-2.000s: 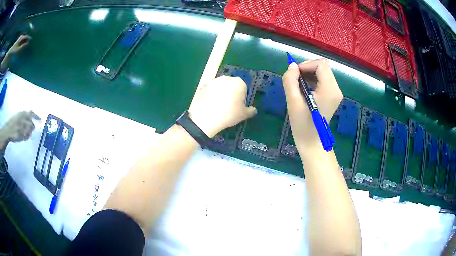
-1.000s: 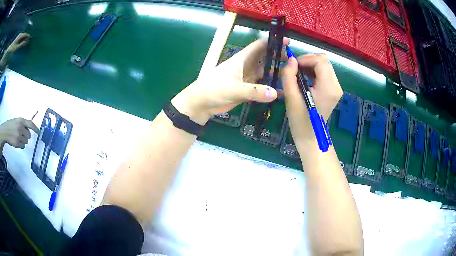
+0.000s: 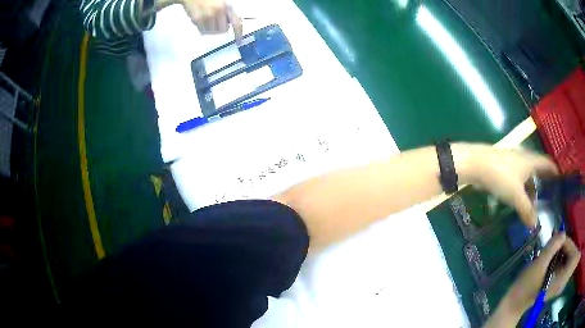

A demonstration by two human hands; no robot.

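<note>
My left hand, blurred at the right, has its thumb and fingers around a dark phone middle frame, which is seen nearly edge-on and is hard to make out. My right hand, at the lower right edge and partly cut off, holds a marker pen with a black barrel and blue end. Its blue tip is close to my left thumb. Waiting frames lie on the green surface below my left hand, partly covered by my hands.
A pale yellow strip passes under my left hand. A red tray is at the right edge. On white paper, another person's hand points at two set-aside frames; a blue pen lies beside them.
The view has swung left, so my hands now appear at the right edge. Since the oldest frame, my left hand has picked up a frame. The pen stays in my right hand.
</note>
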